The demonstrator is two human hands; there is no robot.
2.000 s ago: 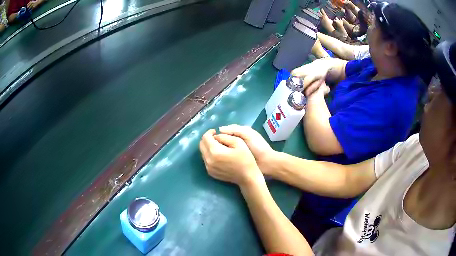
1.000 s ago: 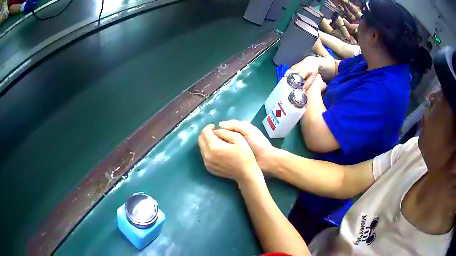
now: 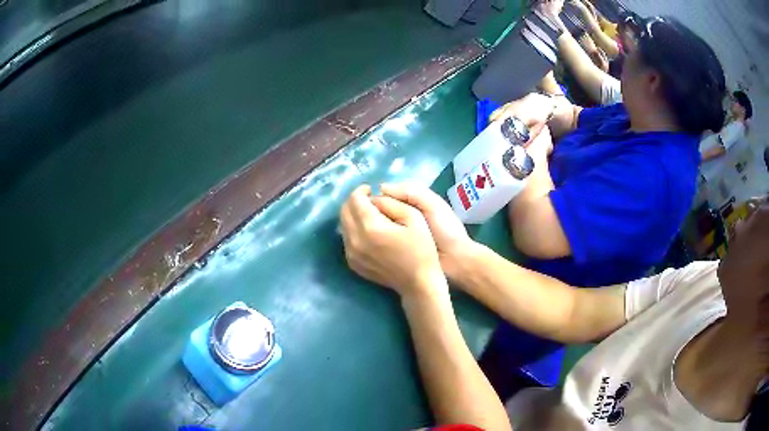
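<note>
A light-blue square dispenser bottle [image 3: 211, 358] with a round shiny metal top stands upright on the glossy green bench [image 3: 337, 337], lower left, with no hand on it. Neither of my hands is identifiable in the frame. The clasped bare hands [image 3: 400, 236] at the centre appear to belong to the neighbour in the beige shirt. Two white dispenser bottles [image 3: 486, 187] with metal tops stand side by side beyond them. A small red patch [image 3: 459, 428] and a blue patch [image 3: 196, 428] are cut off by the bottom edge.
The dark green belt [image 3: 194, 109] lies beyond a scuffed reddish-brown strip [image 3: 253, 181]. A person in beige [image 3: 649, 362] sits at right, and a person in blue [image 3: 620, 185] beyond. Grey panels [image 3: 516, 67] stand near the far end, with a blue cloth [image 3: 486, 114] nearby.
The view has shifted and tilted; the blue bottle appears lower, larger and further left. The neighbour's hands remain clasped. More background shows at the right.
</note>
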